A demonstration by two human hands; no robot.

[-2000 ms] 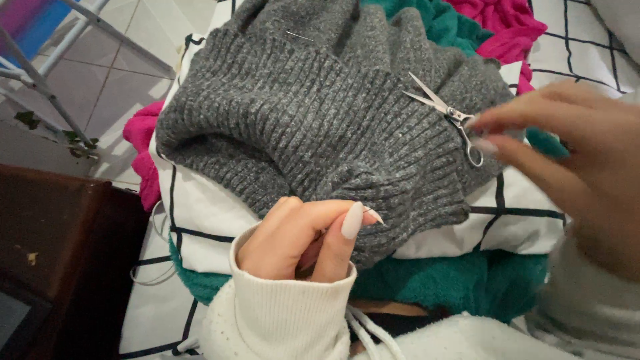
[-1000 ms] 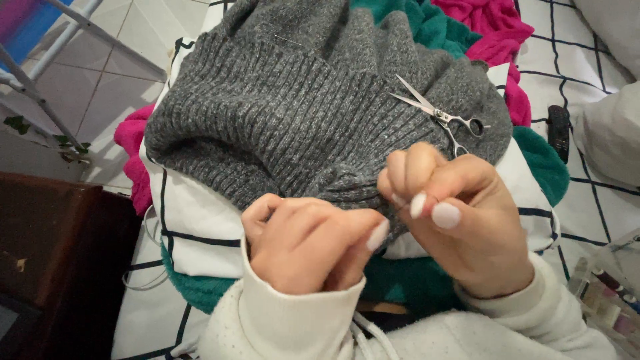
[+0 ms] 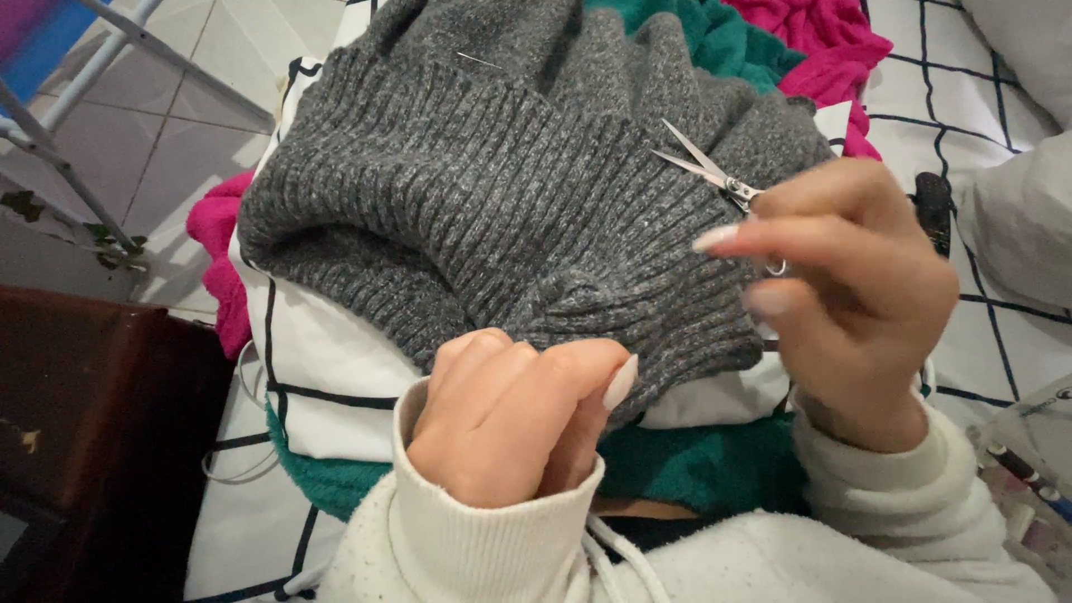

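Note:
A grey ribbed knit garment (image 3: 502, 167) lies spread in front of me, with a thin needle (image 3: 480, 60) on its upper part. Small metal scissors (image 3: 712, 174) rest on its right side, blades parted and pointing up-left. My left hand (image 3: 519, 410) is at the garment's lower edge, thumb and index finger pinched together; whatever may be between them is too small to see. Over the scissors' handles hovers my right hand (image 3: 846, 293), blurred, its thumb and index finger apart, with nothing visible between them. It partly hides the finger loops.
Beneath the garment are a white cloth with black lines (image 3: 335, 419) and green fleece (image 3: 712, 461). Pink fabric (image 3: 222, 260) shows at both sides. A dark brown box or cabinet (image 3: 75, 377) stands left, a metal frame (image 3: 84, 75) behind it. At lower right is a clear container (image 3: 1034, 435).
My right hand has moved away from my left, up and to the right, and its thumb and index finger have parted. My left hand remains pinched. The scissors still lie on the garment.

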